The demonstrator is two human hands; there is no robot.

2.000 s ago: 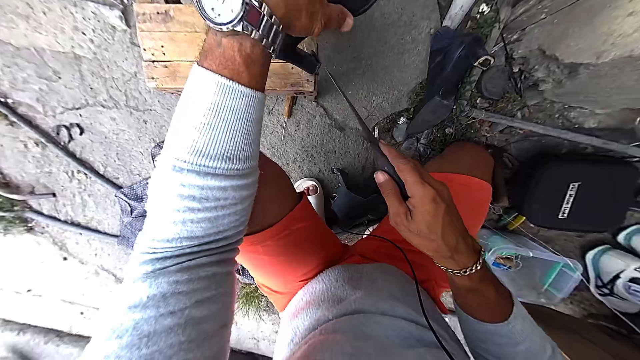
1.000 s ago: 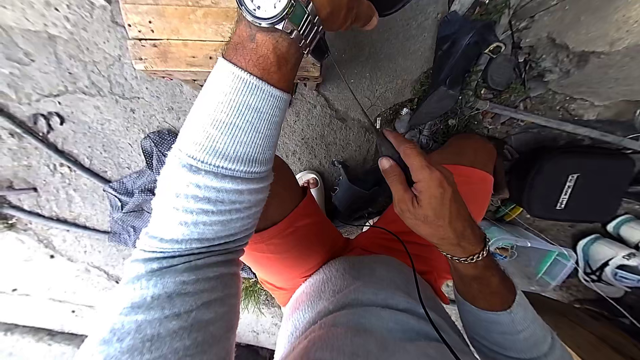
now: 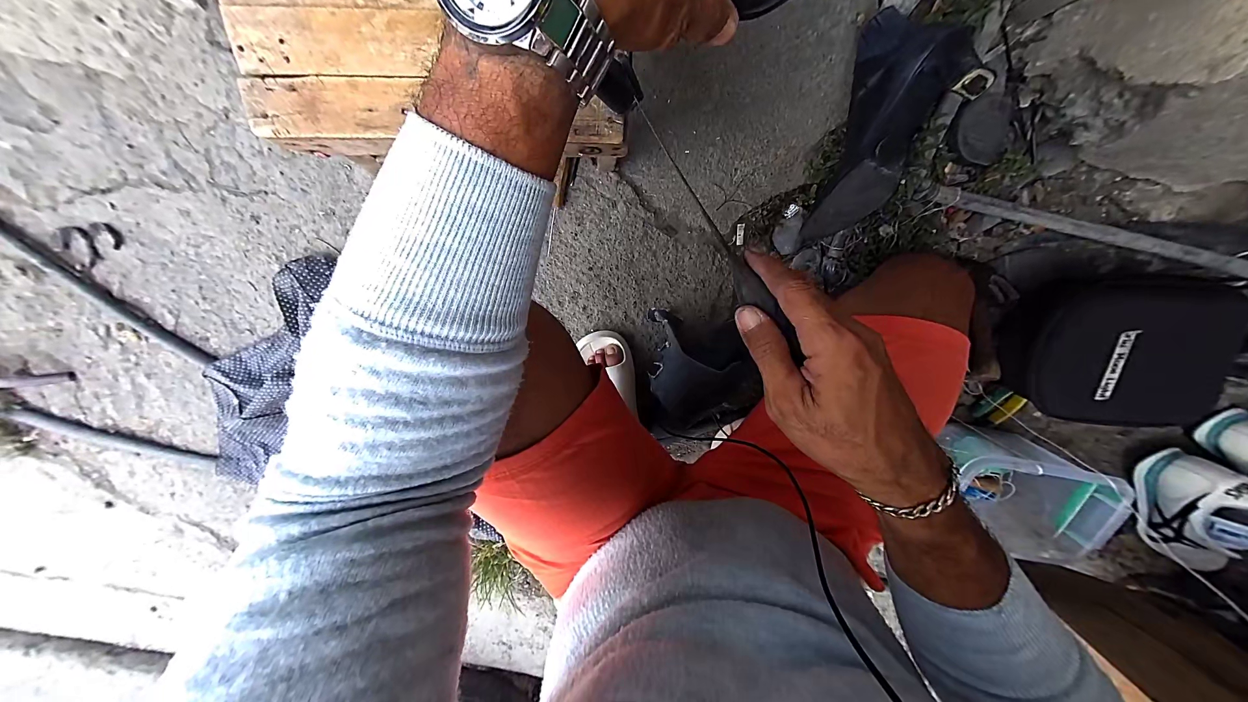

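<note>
My right hand (image 3: 843,380) grips the dark handle of a thin, pointed awl-like tool (image 3: 765,297), index finger laid along it. The tool's slender metal shaft runs up and left to a dark object (image 3: 620,86) just below my left wrist. My left hand (image 3: 673,19), with a metal-banded watch at the wrist, is at the top edge, partly cut off. Its fingers are curled at a black item (image 3: 759,6), mostly out of view; whether they are closed on it I cannot tell. The shaft's tip cannot be made out.
A wooden slatted crate or stool (image 3: 336,73) stands upper left. Dark scraps (image 3: 882,107) lie upper right near a metal bar (image 3: 1082,229). A black case (image 3: 1131,351), a clear plastic bin (image 3: 1048,487) and sneakers (image 3: 1185,497) are at the right. Dotted cloth (image 3: 255,385) lies left.
The view has shifted somewhat. My right hand keeps its hold on the tool's handle, and my left hand stays at the top edge. No other plain change shows.
</note>
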